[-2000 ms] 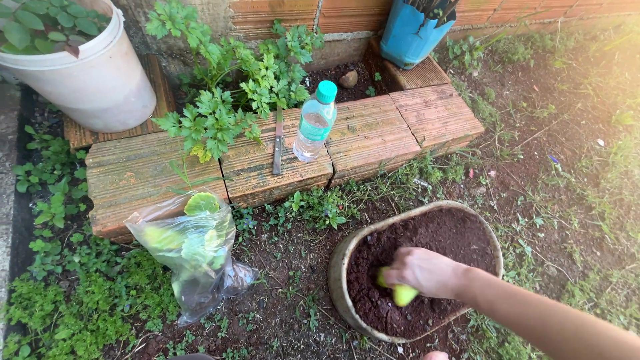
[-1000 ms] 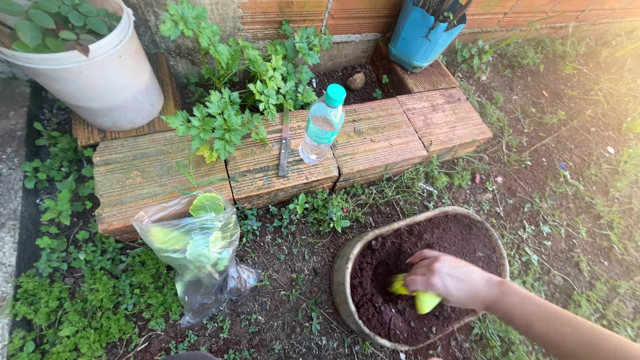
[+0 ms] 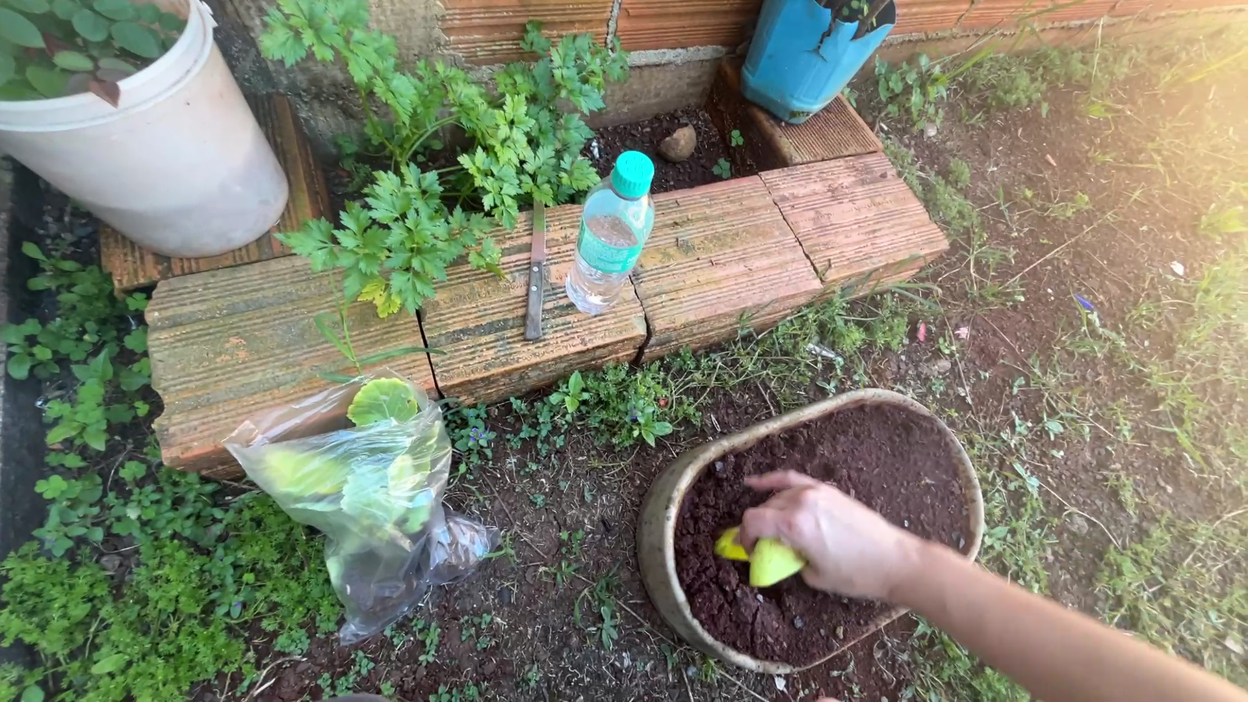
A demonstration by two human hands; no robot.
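Observation:
My right hand [image 3: 829,536] is closed around a yellow-green hand tool [image 3: 770,561], likely a small trowel, whose far end is down at the dark soil [image 3: 877,458]. That soil fills an oval planter [image 3: 668,522] at the lower right. To its left, a clear plastic bag [image 3: 361,497] with leafy plants in it rests on the ground against the bricks. A water bottle with a teal cap [image 3: 611,234] stands upright on the brick edging, and a knife [image 3: 536,283] lies beside it. Of my left hand, at most a sliver of skin shows at the bottom edge.
Ribbed hollow bricks [image 3: 721,263] border a bed with a leafy herb [image 3: 409,224] and a stone [image 3: 678,144]. A white bucket [image 3: 156,146] with a plant stands at upper left, a cut blue container [image 3: 809,58] at the upper right. Weeds [image 3: 127,595] cover the lower left ground.
My right hand and the yellow-green tool have shifted slightly within the planter, and the hand's angle differs. The bag, bottle and knife have stayed in place.

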